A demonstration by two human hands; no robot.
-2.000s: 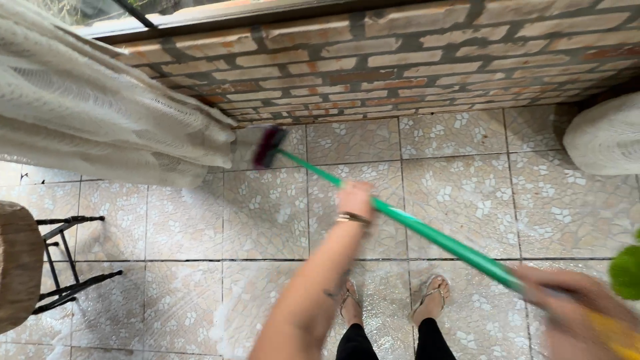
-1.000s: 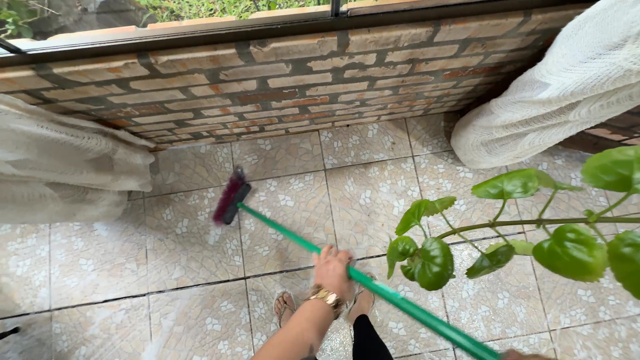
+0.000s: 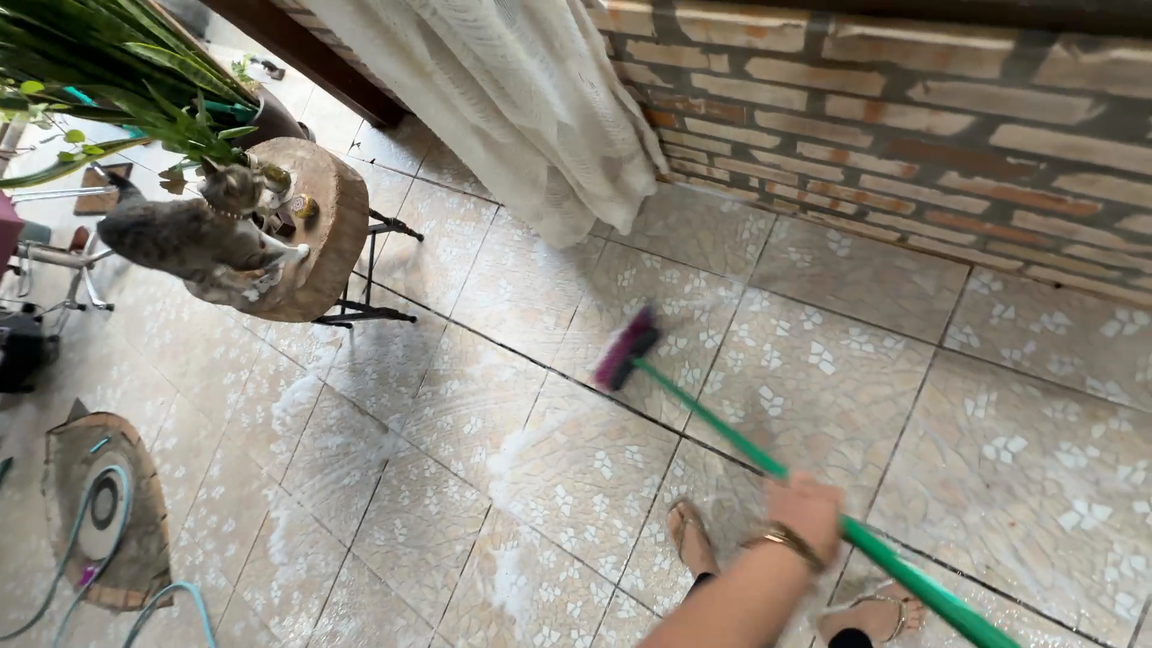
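My left hand (image 3: 804,515), with a gold bracelet at its wrist, is closed around the green handle (image 3: 711,423) of a push broom. The handle runs from the lower right toward the middle. At its far end the broom head (image 3: 627,349), dark with purple bristles and slightly blurred, rests on the wet tiled floor (image 3: 814,409). White suds (image 3: 513,576) lie on the tiles left of my feet. My right hand is outside the view.
A grey cat (image 3: 184,234) stands on a wooden-topped stool (image 3: 337,207) with black metal legs. Potted plants (image 3: 135,72) are behind it. A white curtain (image 3: 504,108) hangs beside the brick wall (image 3: 900,117). A light-blue hose (image 3: 117,522) crosses a wooden slab (image 3: 58,486) at lower left.
The view has swung left, bringing the cat, plants and hose into sight. The broom head now lies farther from the brick wall. My right hand, seen on the handle two seconds ago, is out of view.
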